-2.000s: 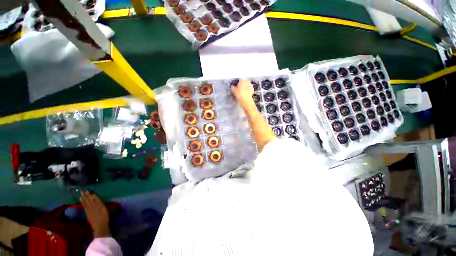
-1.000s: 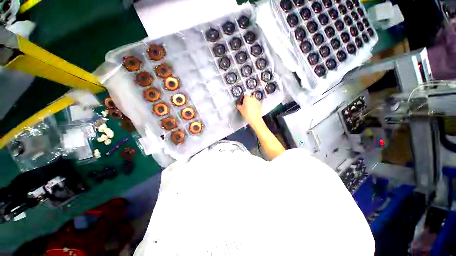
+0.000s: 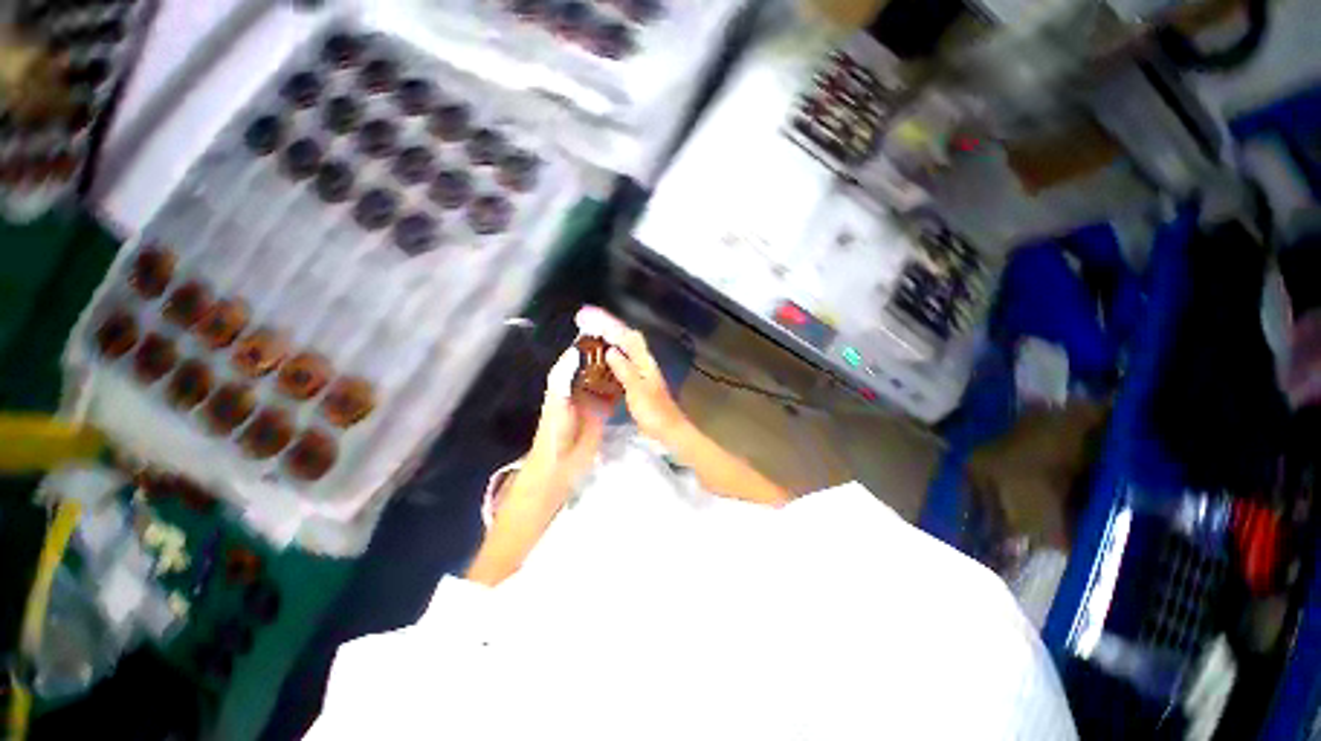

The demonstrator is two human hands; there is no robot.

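Note:
My left hand [image 3: 558,413] and my right hand [image 3: 642,379] are together in front of my body. A copper-brown stator part [image 3: 596,371] is held between their fingers; the fingers cover part of it. A translucent white tray [image 3: 232,174] lies to the left, with copper-orange parts [image 3: 261,352] in two rows at its near left side and dark parts [image 3: 414,165] in rows at its far right side. Pockets between the two groups hold nothing. The image is blurred.
A pale machine [image 3: 739,217] stands at the right, with two black fixtures [image 3: 939,278], a red display and a green button. Another tray [image 3: 638,109] of dark parts is beyond. Blue shelving [image 3: 1108,478] is at far right. Loose small parts and bags lie at lower left.
The view has swung right towards the machine. My right hand has left the tray and come to my body. My left hand has come into view, with a copper-brown part now between both hands.

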